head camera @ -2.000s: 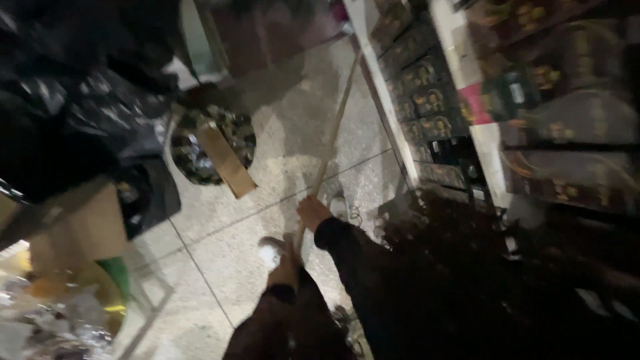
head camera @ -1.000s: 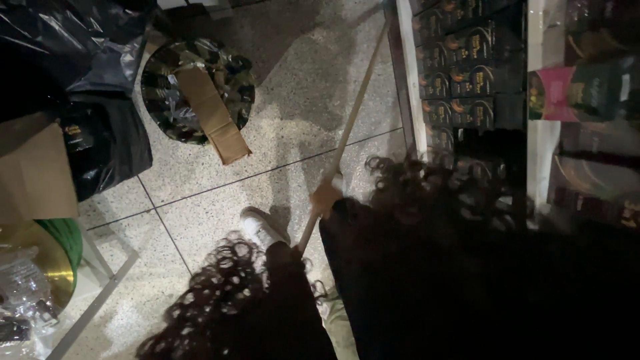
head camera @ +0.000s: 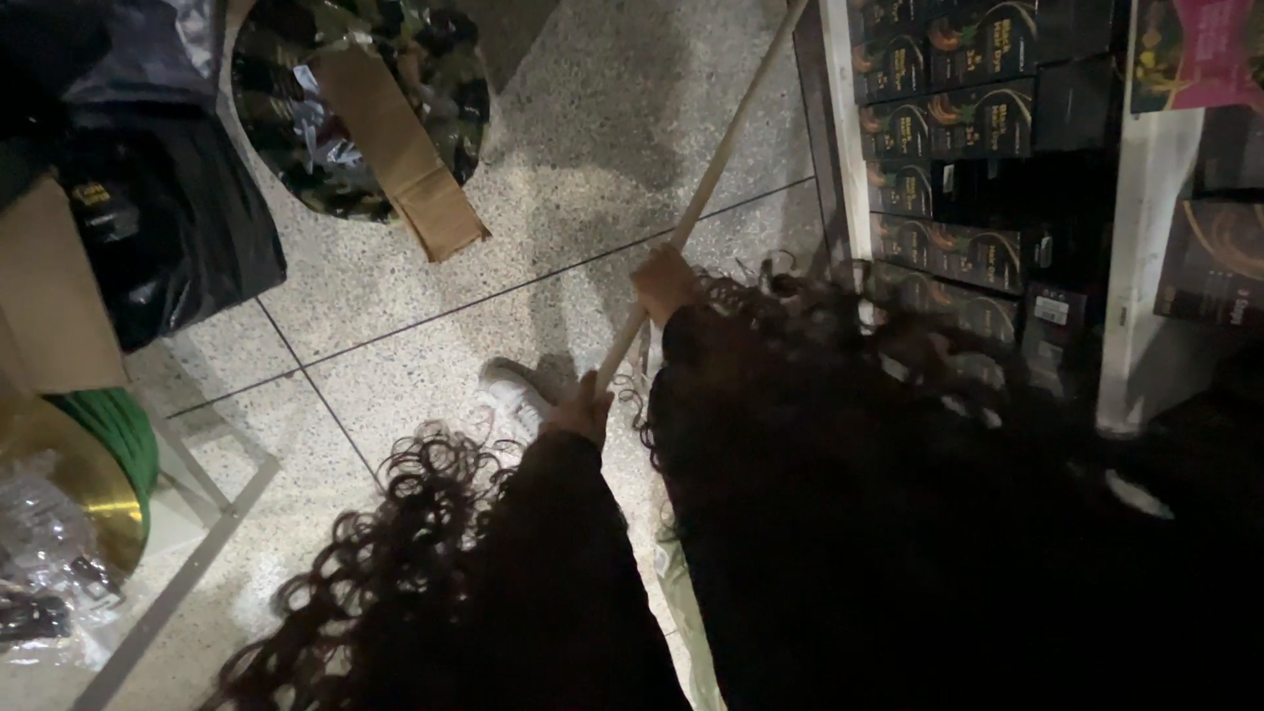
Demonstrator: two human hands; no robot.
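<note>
A long wooden pole (head camera: 731, 148) slants from the centre of the view up to the upper right, above the speckled floor. Closed around it is my right hand (head camera: 664, 283), at the end of a dark sleeve. Lower and to the left, my left hand (head camera: 583, 410) grips the pole near its visible lower end. The pole's far end lies outside the view at the top. Dark curly hair hangs over both arms and hides much of them. A white shoe (head camera: 513, 395) shows on the floor just left of my left hand.
Shelving (head camera: 1150, 267) with rows of dark boxes (head camera: 978, 118) stands at the right. A round camouflage-patterned container (head camera: 267, 118) holds a cardboard piece (head camera: 395, 148) and clear plastic. Black plastic bags (head camera: 188, 227), a cardboard flap (head camera: 49, 286) and a metal frame (head camera: 188, 592) are at the left.
The view has shifted, with the camouflage container now nearer the top edge. My left hand, hidden by hair a second ago, now shows on the pole. Both hands appear on it now.
</note>
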